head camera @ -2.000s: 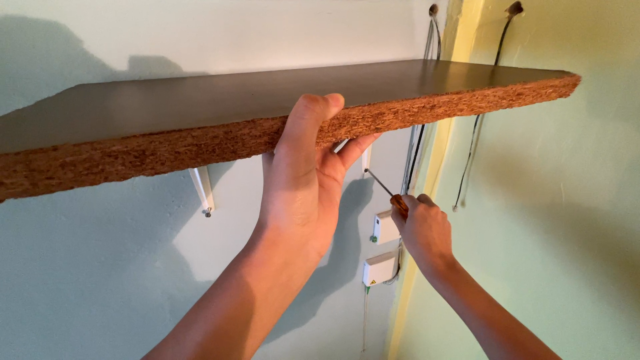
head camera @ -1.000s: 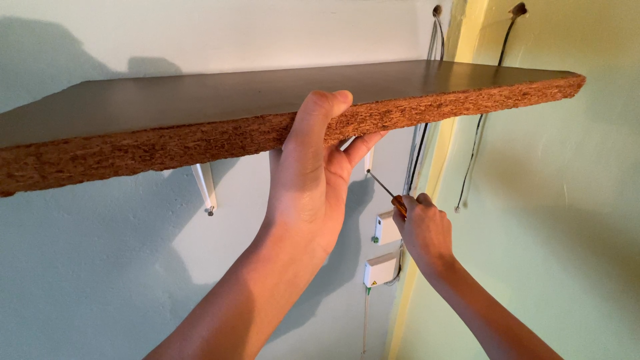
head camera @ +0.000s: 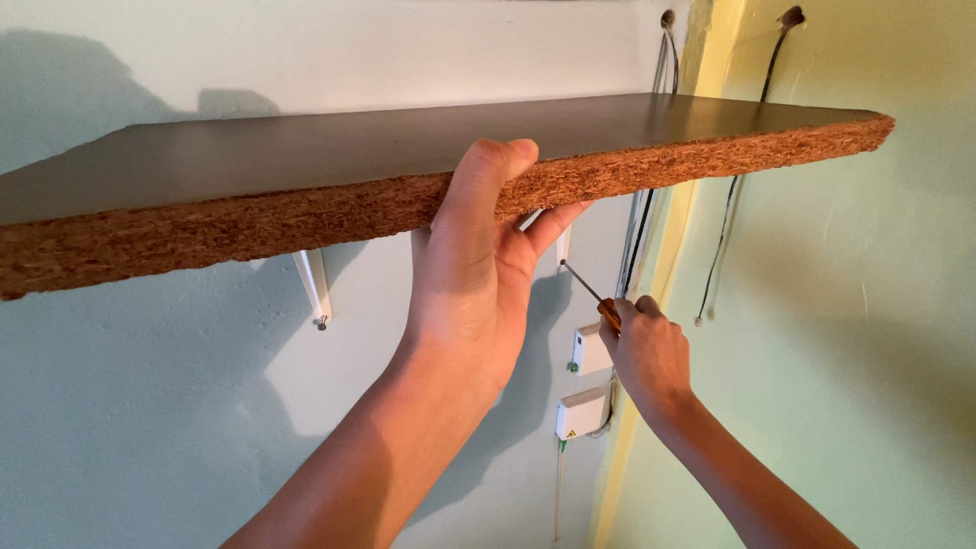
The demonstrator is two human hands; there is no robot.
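A particleboard shelf [head camera: 305, 152] with a dark smooth top and rough raw front edge spans the head view. My left hand [head camera: 480, 267] grips its front edge, thumb on top and fingers beneath. Below and to the right, my right hand [head camera: 652, 351] holds a screwdriver [head camera: 608, 309] by its orange handle. The screwdriver's tip meets a screw at the lower end of the right white shelf bracket [head camera: 563, 242], which is mostly hidden behind my left hand and the shelf. A left white bracket [head camera: 311, 282] stands under the shelf, with a screw [head camera: 322, 325] sticking out at its lower end.
Two white wall boxes, an upper one [head camera: 593, 349] and a lower one [head camera: 582, 413], sit below the screwdriver near the corner. Cables run down beside them. On the right wall a black cable [head camera: 724, 221] hangs from a hole, passing behind the shelf.
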